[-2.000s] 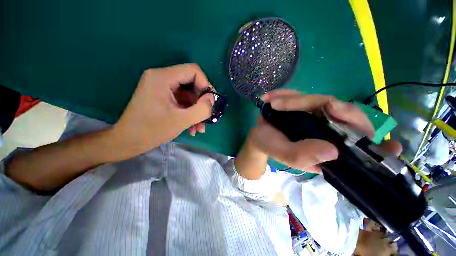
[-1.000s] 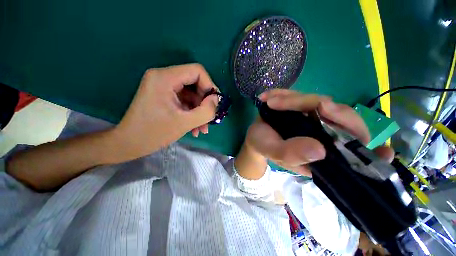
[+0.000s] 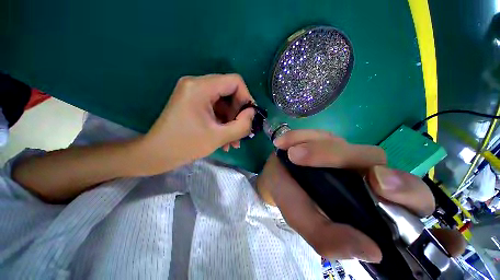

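My left hand [image 3: 200,120] pinches a small black electronic unit [image 3: 257,121] between thumb and fingers, mostly hidden by them. My right hand [image 3: 329,180] is wrapped around a thick black electric screwdriver [image 3: 334,194] that slants down to the lower right. Its silver nose [image 3: 278,131] points at the unit, and the thin tip is at or very near the unit's right side; contact cannot be told. The round screw dish [image 3: 312,72], full of glittering screws, lies on the green mat behind the driver's nose.
A green box [image 3: 414,150] with a black cable [image 3: 460,112] stands at the right. Yellow tape [image 3: 427,71] runs down the right of the green mat [image 3: 137,44]. Part of another person shows at the far left edge [image 3: 12,101].
The screwdriver's nose has moved from the dish's near edge to the unit, and my right hand has come down and closer. The dish and green box appear shifted in the view.
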